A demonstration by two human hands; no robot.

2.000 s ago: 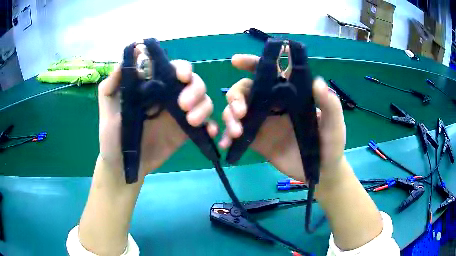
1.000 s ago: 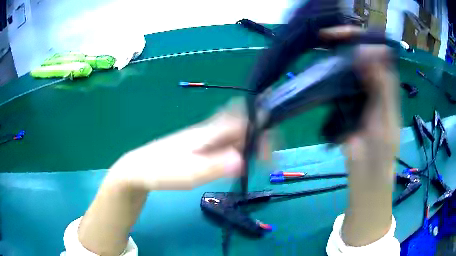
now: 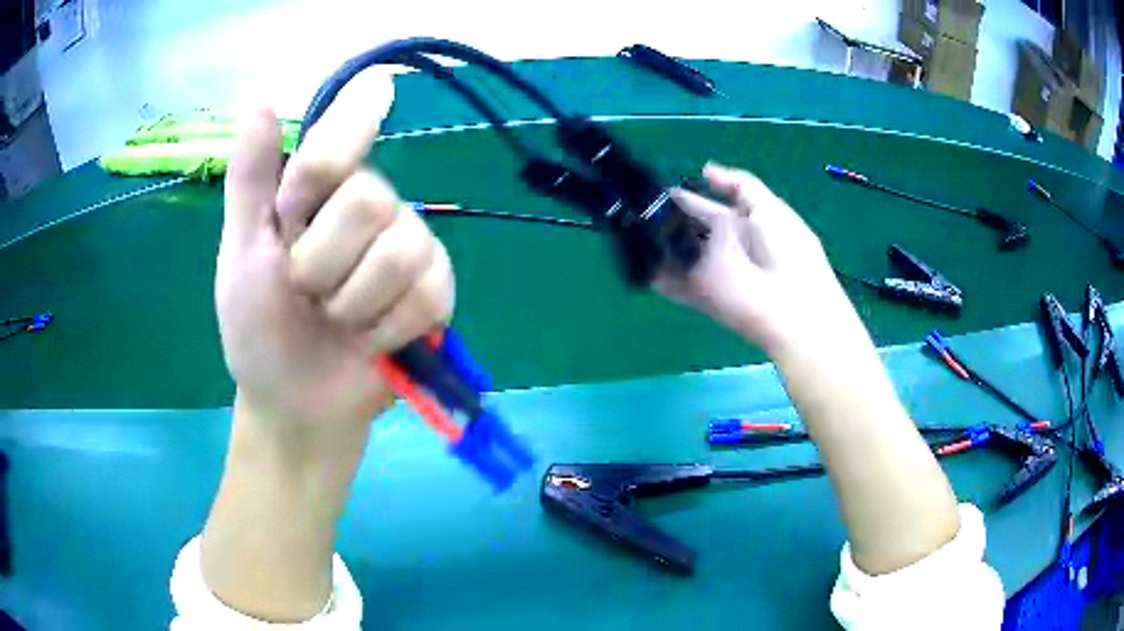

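Note:
My left hand [image 3: 339, 265] is closed around two black cables near their blue plugs [image 3: 493, 450], which stick out below the fist with red sleeves beside them. The cables arch up and over to black clamps [image 3: 623, 203], slightly blurred, held together in my right hand [image 3: 752, 259]. The clamp jaws are hidden or too blurred to make out. Below the hands, another black clamp [image 3: 629, 499] lies on the teal ledge [image 3: 431, 518], its jaw end to the left.
More clamp leads lie on the ledge at the right [image 3: 1023, 450] and on the dark green belt [image 3: 922, 281]. A lime green bundle [image 3: 173, 146] lies at the far left edge. Cardboard boxes [image 3: 939, 49] stand beyond. A blue bin [image 3: 1048, 592] shows at the lower right.
The two clamps, first held upright one in each hand, are now together in my right hand. My left hand has taken hold of the plug ends.

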